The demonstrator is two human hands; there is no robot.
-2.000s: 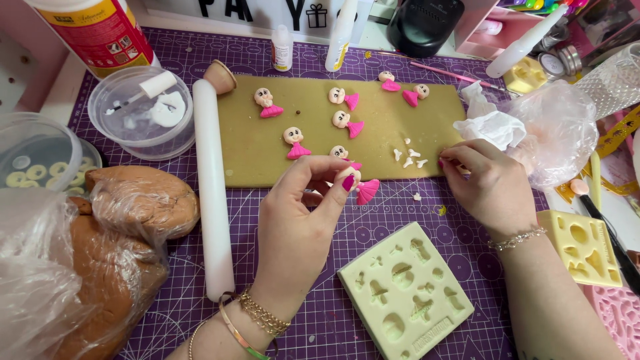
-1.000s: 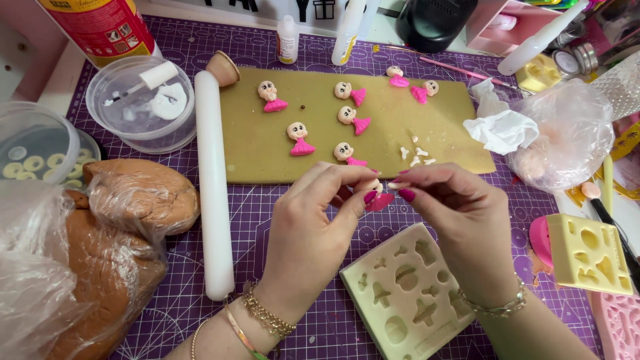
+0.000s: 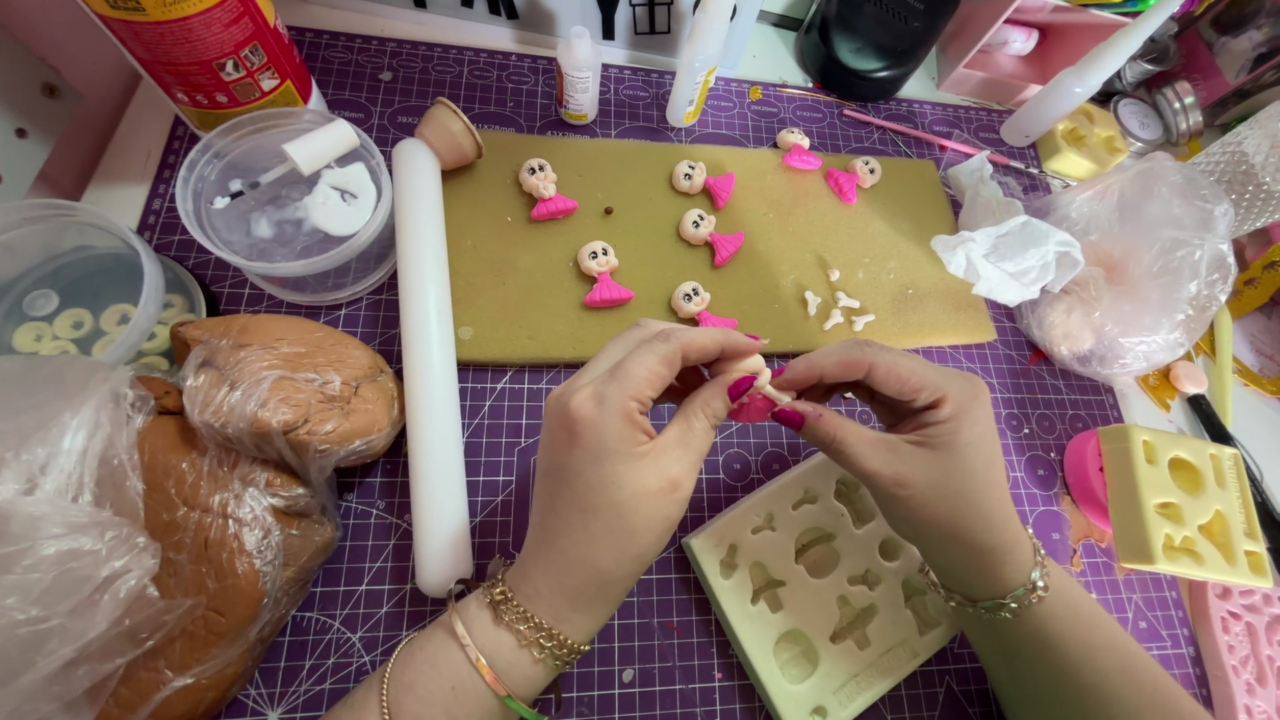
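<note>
Between the fingertips of my left hand (image 3: 625, 460) is a small clay doll figure (image 3: 752, 405) with a pink skirt, its head mostly covered by my fingers. My right hand (image 3: 900, 450) pinches a tiny pale clay arm piece (image 3: 776, 394) against the figure's side. Beyond my hands, several bald doll figures in pink dresses (image 3: 607, 288) lie on an olive foam mat (image 3: 520, 330). Several small pale clay pieces (image 3: 834, 318) lie near the mat's lower right. Below my hands is a pale green silicone mold (image 3: 740, 590), partly under my right wrist.
A white rolling pin (image 3: 432, 400) lies left of my left hand, beside wrapped brown clay (image 3: 250, 520) and a plastic tub with white paste and a brush (image 3: 285, 270). At right are crumpled tissue (image 3: 1010, 255), a plastic bag (image 3: 1140, 260) and a yellow mold (image 3: 1180, 510).
My right hand has moved from the small pieces at the mat's edge to the figure in my left hand, and now holds a pale piece against it.
</note>
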